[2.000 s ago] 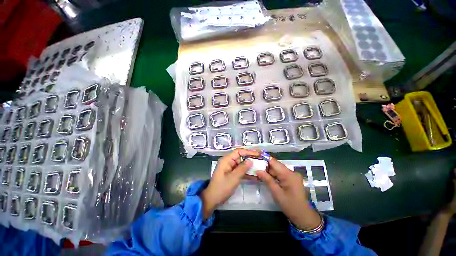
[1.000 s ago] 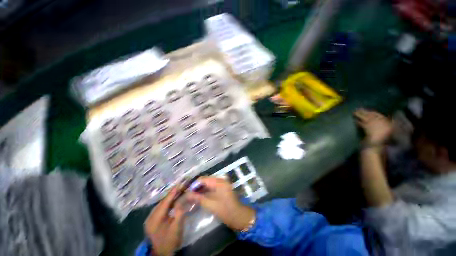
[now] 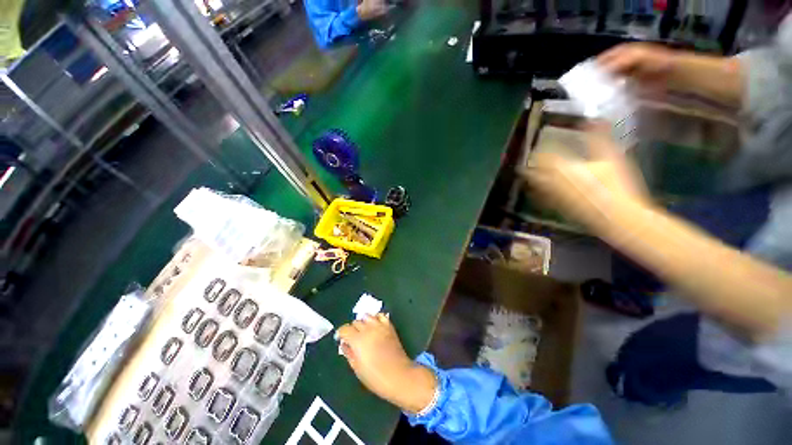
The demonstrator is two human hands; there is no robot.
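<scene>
My right hand, in a blue sleeve, lies over the pile of white release paper scraps. Some scraps show above and beside its fingers, and whether it grips any is hidden. My left hand is out of the picture. The translucent tray holds rows of silver watch case frames at the lower left, cut off by the bottom edge. Part of the white sticker sheet with square gaps shows at the bottom edge.
Yellow bin with sticks stands on the green mat, pink-orange handles beside it. Blue fan-like object and metal post are behind. Another person's hands hold white sheets at right, above open boxes.
The view has swung right. My right hand has left the tray front and moved to the scrap pile. My left hand and the frame once held have gone from view.
</scene>
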